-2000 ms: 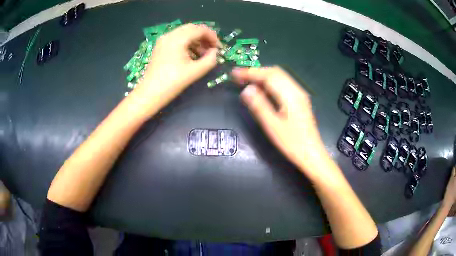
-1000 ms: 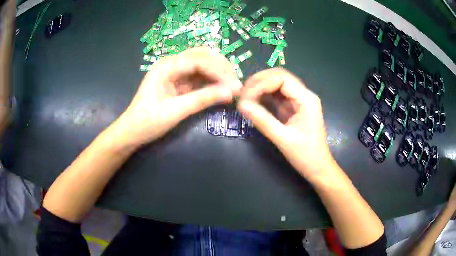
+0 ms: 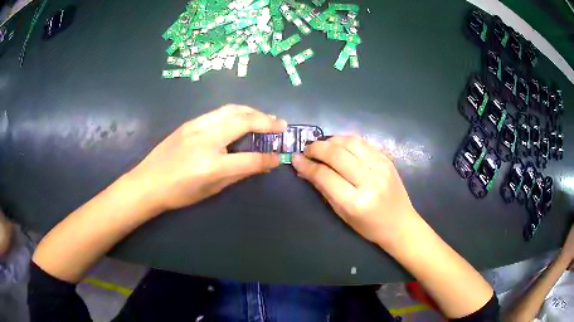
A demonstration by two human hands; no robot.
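A black plastic housing (image 3: 291, 139) with silvery details lies on the dark green table in front of me, partly covered by my fingers. A small green circuit board (image 3: 286, 158) shows at the housing's near edge, between my fingertips. My left hand (image 3: 211, 157) grips the housing's left end, with its thumb at the board's left. My right hand (image 3: 352, 179) is at the housing's right end, with its fingertips on the near edge and the board's right. How far the board sits in the housing is hidden.
A heap of loose green circuit boards (image 3: 220, 34) lies at the top middle. Rows of black housings with green stripes (image 3: 497, 113) lie at the right. A black housing (image 3: 58, 22) and a thin green line (image 3: 30, 34) are at the far left. Another person's arm (image 3: 546, 283) shows at the lower right.
Both hands came from the heap to the housing, first meeting above it with fingertips together, and now hold it. A green board now shows at its near edge. The view has shifted.
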